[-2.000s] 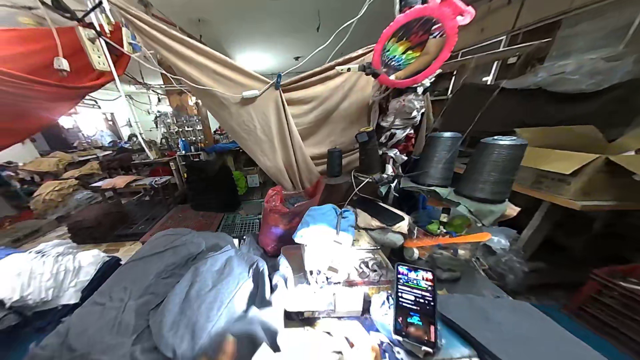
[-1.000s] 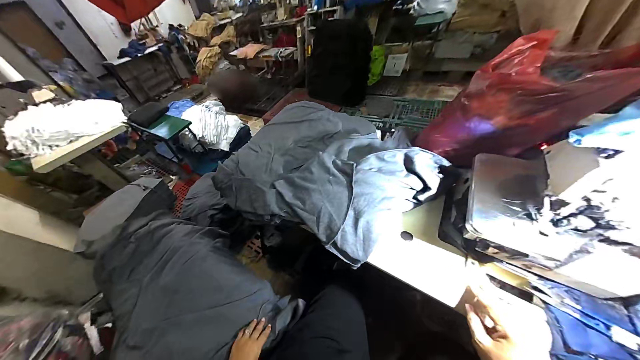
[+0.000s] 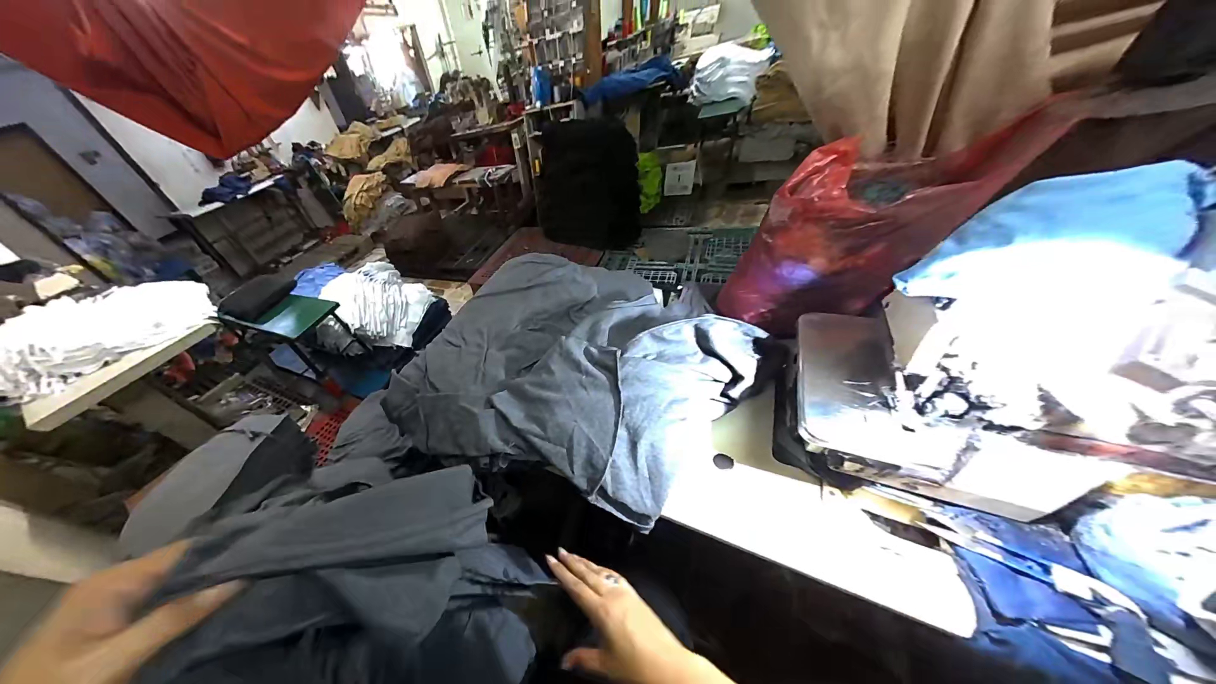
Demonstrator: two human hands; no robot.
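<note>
Dark grey fabric (image 3: 380, 560) lies bunched at the lower left. At its left edge my left hand (image 3: 119, 617), a little blurred, grips a fold between thumb and fingers. My right hand (image 3: 622, 617), with a ring on one finger, is at the fabric's right side, fingers extended and apart, with nothing held; whether the fingertips touch the cloth cannot be told. Beyond the hands, a heap of grey garments (image 3: 560, 370) spreads up to the white table (image 3: 760, 503), and part of it hangs over the table's edge.
A sewing machine (image 3: 845, 380) is on the table at right, brightly lit. Behind it stand a red plastic bag (image 3: 817, 237) and light blue cloth (image 3: 1073, 218). Blue cloth pieces (image 3: 1026, 579) lie at lower right. White garments (image 3: 95, 328) are stacked on a bench at left, beside a green stool (image 3: 290, 315).
My left hand, earlier resting on the grey fabric, now holds a fold of it at the far left. My right hand has left the table by the machine and is beside the fabric.
</note>
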